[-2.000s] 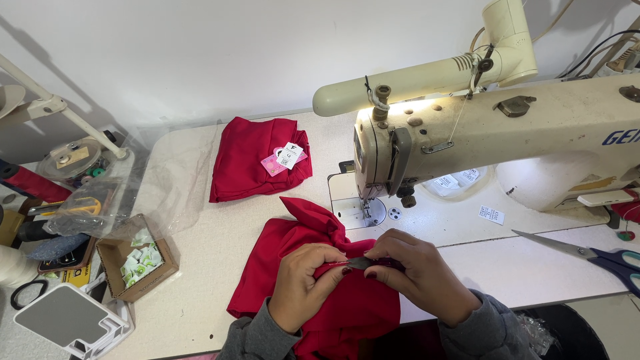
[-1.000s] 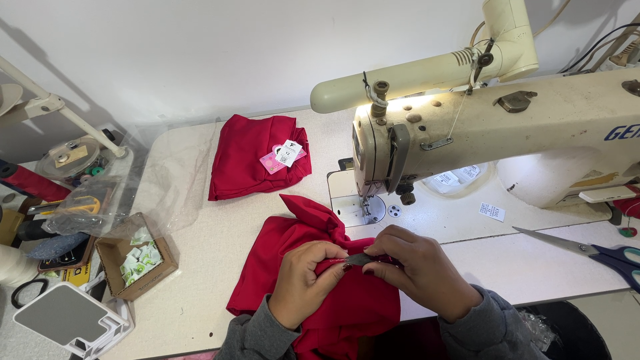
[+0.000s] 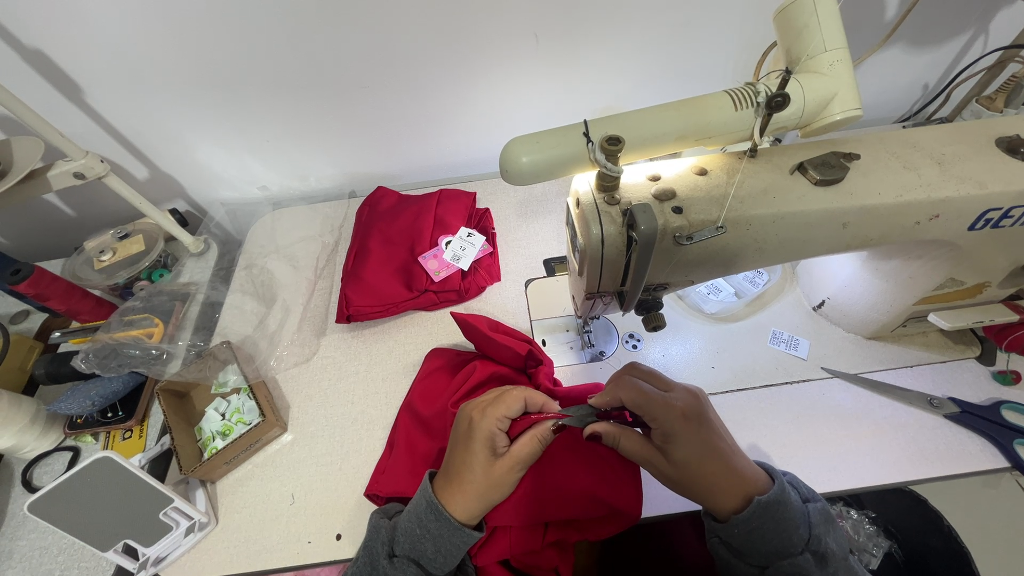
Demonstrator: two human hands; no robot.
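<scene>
A red garment (image 3: 416, 424) lies gathered at the table's front edge, in front of the sewing machine's needle area. My left hand (image 3: 500, 448) pinches a folded seam edge of it between thumb and fingers. My right hand (image 3: 672, 432) holds a small dark metal tool (image 3: 580, 414), perhaps thread snips or a seam ripper, with its tip against the seam. The rest of the tool is hidden by my fingers. Behind lies a folded red garment (image 3: 408, 256) with a pink tag and a white tag (image 3: 465, 248) on top.
The sewing machine (image 3: 800, 208) stands at the right, its needle area lit. Blue-handled scissors (image 3: 944, 406) lie at the right, near a loose white label (image 3: 790, 343). At the left are a cardboard box (image 3: 232, 448) of small labels, clear plastic (image 3: 296, 296), and a white stand (image 3: 120, 508).
</scene>
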